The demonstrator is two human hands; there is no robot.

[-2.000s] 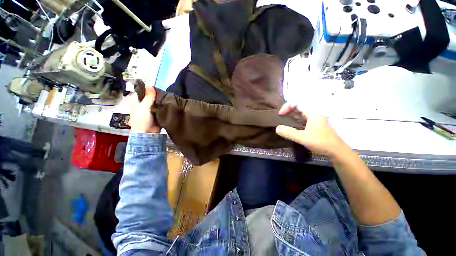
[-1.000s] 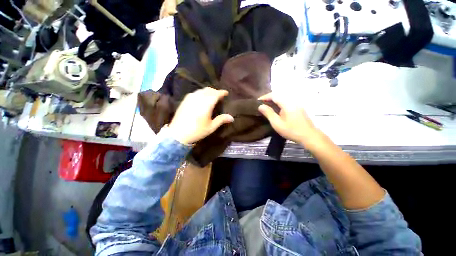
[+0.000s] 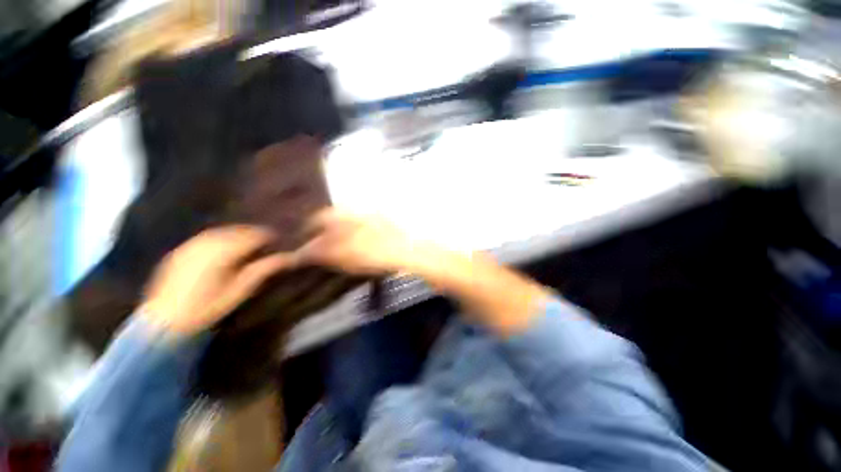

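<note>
The view is strongly blurred. The dark brown garment lies over the left part of the white table and hangs over its front edge. A reddish-brown patch shows on it. My left hand and my right hand are close together at the garment's near band, just below the patch. The fingers of both hands seem bent onto the cloth; the fingertips are blurred. A narrow dark strip hangs below my right hand.
The white table runs to the right with its front edge slanting upward. The sewing machine stands behind, blurred, with a blue stripe. Small tools lie on the table at right. A cardboard box is below.
The view has swung to the right and tilted, so garment and hands now show further left. My hands have come closer together at the band. The picture has become blurred.
</note>
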